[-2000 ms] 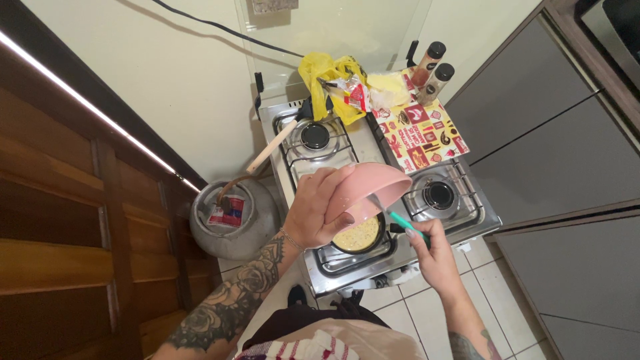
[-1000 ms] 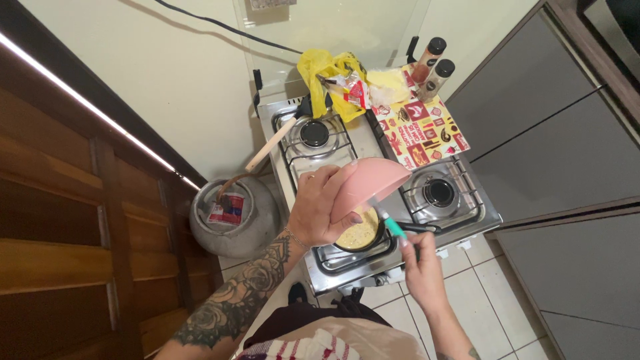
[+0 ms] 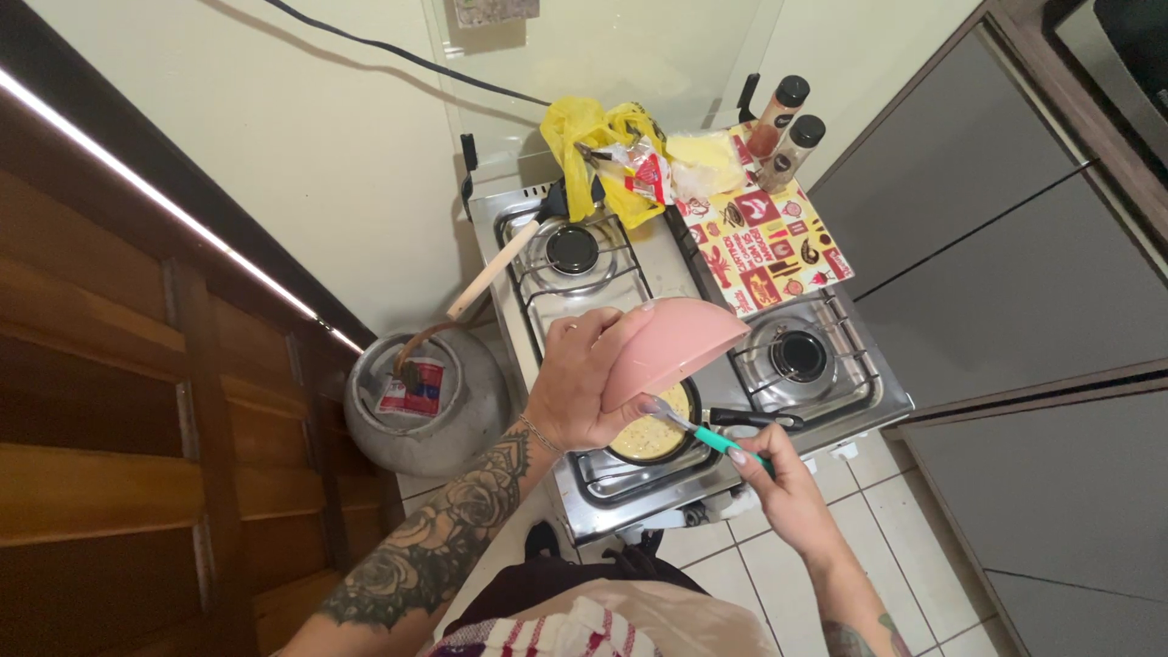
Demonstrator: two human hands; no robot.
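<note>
A pink bowl [image 3: 680,347] is tilted over a small black frying pan [image 3: 695,411] on the front burner, its rim facing down and to the right. My left hand [image 3: 584,379] grips the bowl from its left side. In my right hand [image 3: 776,470] is a utensil with a green handle [image 3: 716,441] and a metal head, whose tip is at the bowl's lower rim, above the pan. Pale yellow mixture with small bits [image 3: 650,440] lies in the pan; the bowl hides part of it. The bowl's inside is mostly hidden.
On the gas stove [image 3: 593,511], a printed board [image 3: 766,246] bears two spice jars [image 3: 792,151] and a clear bag. A yellow plastic bag [image 3: 575,155] lies beside a wooden-handled utensil [image 3: 493,271]. A gas cylinder [image 3: 456,438] stands left, grey cabinets [image 3: 967,228] right.
The green-handled utensil in my right hand has shifted about the bowl's lower rim and the pan. My left hand keeps the bowl tilted over the pan.
</note>
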